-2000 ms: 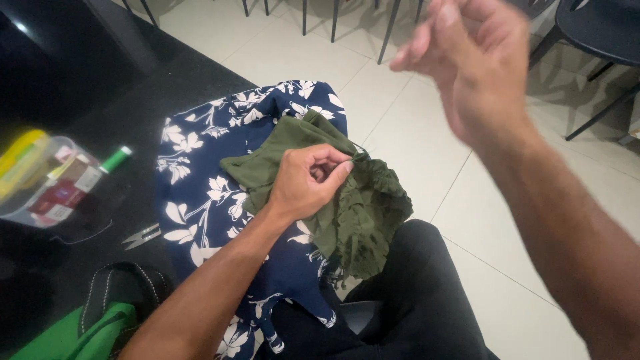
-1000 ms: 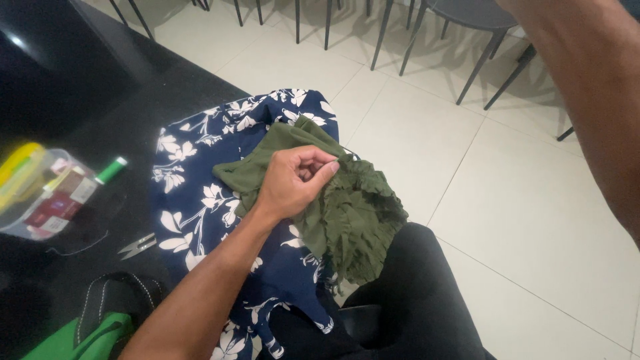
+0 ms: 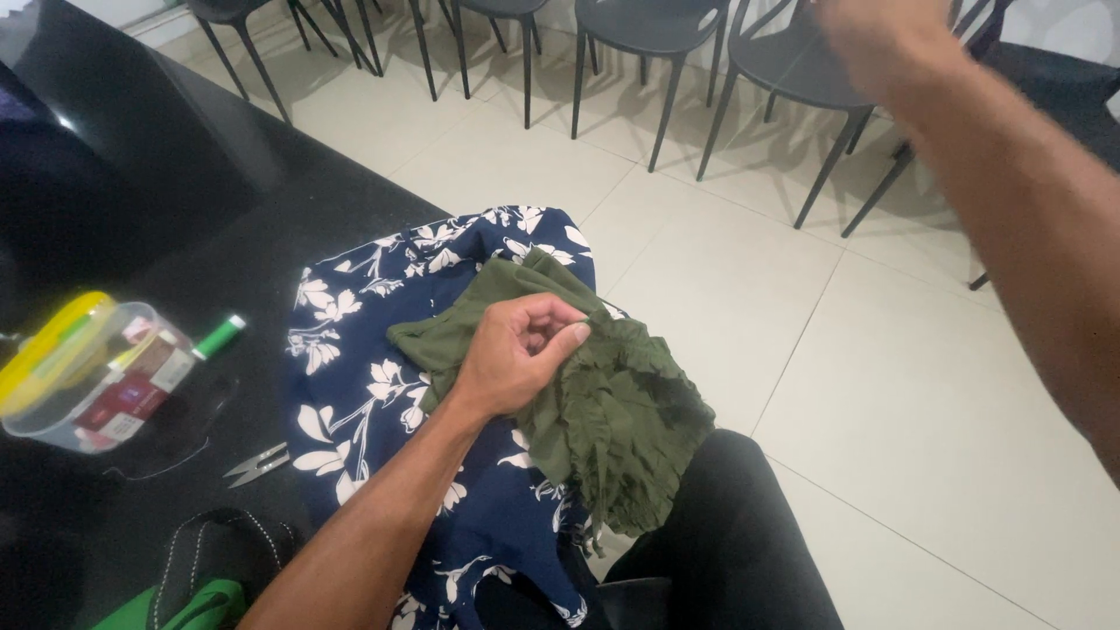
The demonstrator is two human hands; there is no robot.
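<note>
My left hand (image 3: 525,354) pinches a fold of olive-green gathered fabric (image 3: 630,420) between thumb and forefinger. Beneath it, a navy cloth with white flowers (image 3: 350,420) spreads over the table edge and my lap. My right hand (image 3: 888,31) is raised far up at the top right, blurred and partly cut off by the frame; its fingers cannot be made out. No thread between the hands can be told with certainty. Small metal thread snips (image 3: 258,465) lie on the table, left of the floral cloth.
On the black table (image 3: 367,188) stand a clear plastic box (image 3: 131,394) with a yellow lid (image 3: 57,350) and a green-and-white spool or marker (image 3: 219,337). A loose thread (image 3: 171,466) and a green and black bag (image 3: 206,599) lie nearer. Black chairs (image 3: 652,26) line the tiled floor.
My right hand was in view with its fingers spread two seconds ago, then went out of the top of the frame; now part of it shows again. My left hand keeps its pinch on the green fabric.
</note>
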